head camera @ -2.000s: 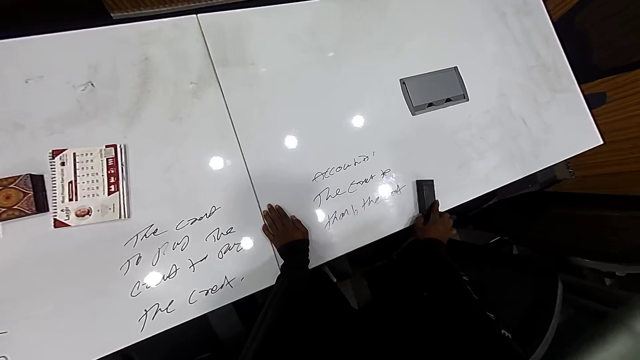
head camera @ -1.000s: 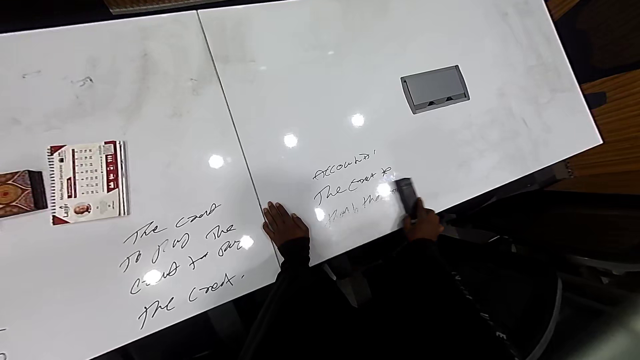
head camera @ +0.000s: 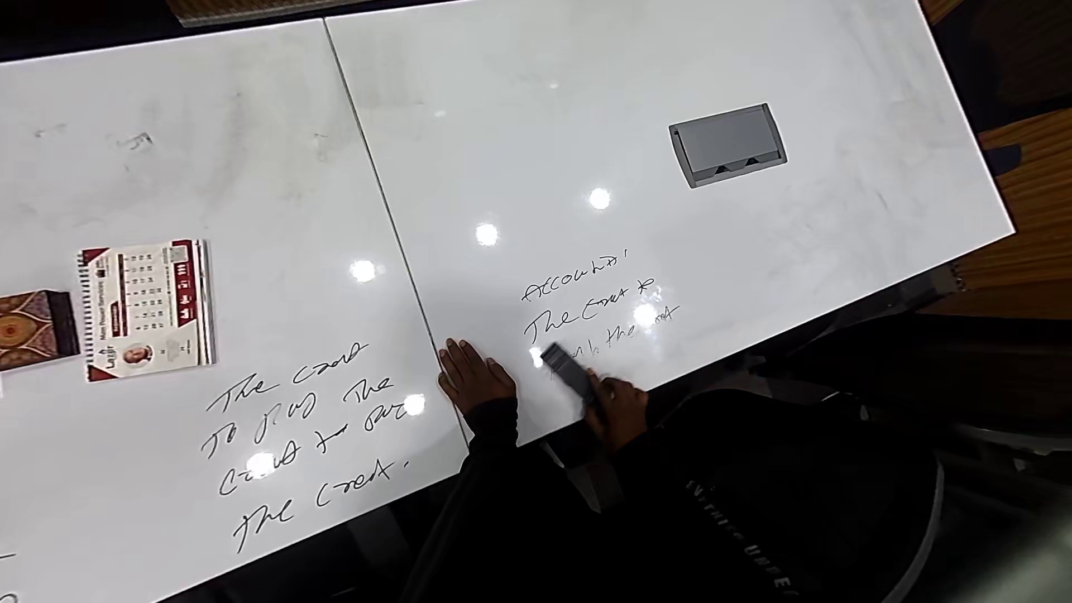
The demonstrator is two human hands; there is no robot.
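Observation:
My right hand (head camera: 618, 407) grips a dark whiteboard eraser (head camera: 568, 368) near the front edge of the glossy white tabletop (head camera: 519, 151). The eraser's far end lies at the lower left of a block of black handwriting (head camera: 578, 297), whose lowest line is partly faded. My left hand (head camera: 476, 374) rests palm down by the seam between two panels, fingers somewhat apart, holding nothing. More black handwriting (head camera: 301, 435) covers the panel to its left.
A spiral-bound desk calendar (head camera: 149, 310) lies at the left beside a patterned box (head camera: 33, 329). A grey cable-port cover (head camera: 729, 145) is set into the right panel. Dark chairs stand along the front edge. Smudges mark the surface.
My right hand has moved left with the eraser, from the right end of the lowest written line to its left end. Part of that line has faded. My left hand has stayed in place.

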